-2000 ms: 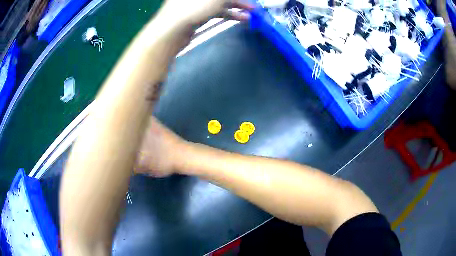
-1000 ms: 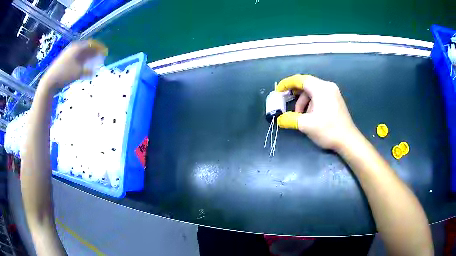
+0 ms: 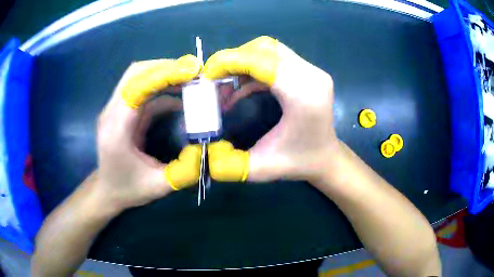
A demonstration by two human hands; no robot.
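Observation:
A white wired core (image 3: 202,110) with a dark band at its lower end is held upright above the dark bench mat. Thin lead wires (image 3: 202,189) hang from the dark end, and a straighter pair sticks up from the top. A small clear tab (image 3: 230,82) juts out to the right near the top. My left hand (image 3: 132,127) grips the core from the left, and my right hand (image 3: 287,116) grips it from the right. Yellow finger cots cover both thumbs and forefingers, at the top and bottom of the core. Whether a clear case surrounds the core is hard to tell.
Several yellow finger cots (image 3: 367,118) lie on the mat (image 3: 271,222) at the right. A blue bin (image 3: 460,108) with black-and-white pieces stands at the right edge. Another blue bin (image 3: 21,146) with pale pieces stands at the left edge. A white rail (image 3: 108,15) runs behind.
My left hand has come from the left bin to the core. My right hand, with the core, now shows further left and nearer. The view has shifted from the left bin toward the bench's middle.

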